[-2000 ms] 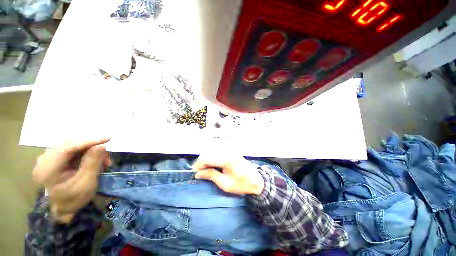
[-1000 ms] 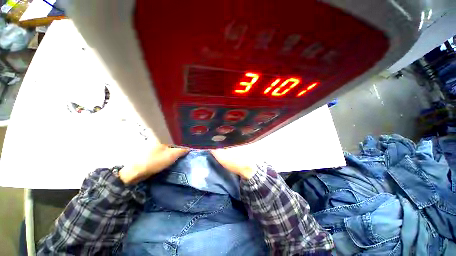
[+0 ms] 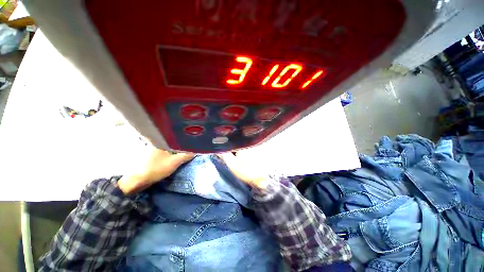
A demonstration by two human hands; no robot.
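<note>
The servo button attaching machine (image 3: 212, 32) fills the top middle, its red front panel over the working point. Its counter display (image 3: 276, 73) glows 3101. Blue denim jeans (image 3: 207, 223) lie on my lap, their upper end raised to the table edge under the machine head. My left hand (image 3: 154, 169) and my right hand (image 3: 241, 170) hold that end from either side. The fingertips of both hands are hidden beneath the head, and so is the part of the jeans between them.
The white worktable (image 3: 48, 159) spreads to both sides of the machine. A round dish (image 3: 82, 110) with small dark contents stands at left. A garment pile (image 3: 392, 212) of blue denim lies at right. Grey floor and more dark cloth show at far right.
Both hands have moved in from the waistband laid along the table edge, bringing the jeans under the head. In the last second they stay there, and the head looms larger in view. The display still reads 3101.
</note>
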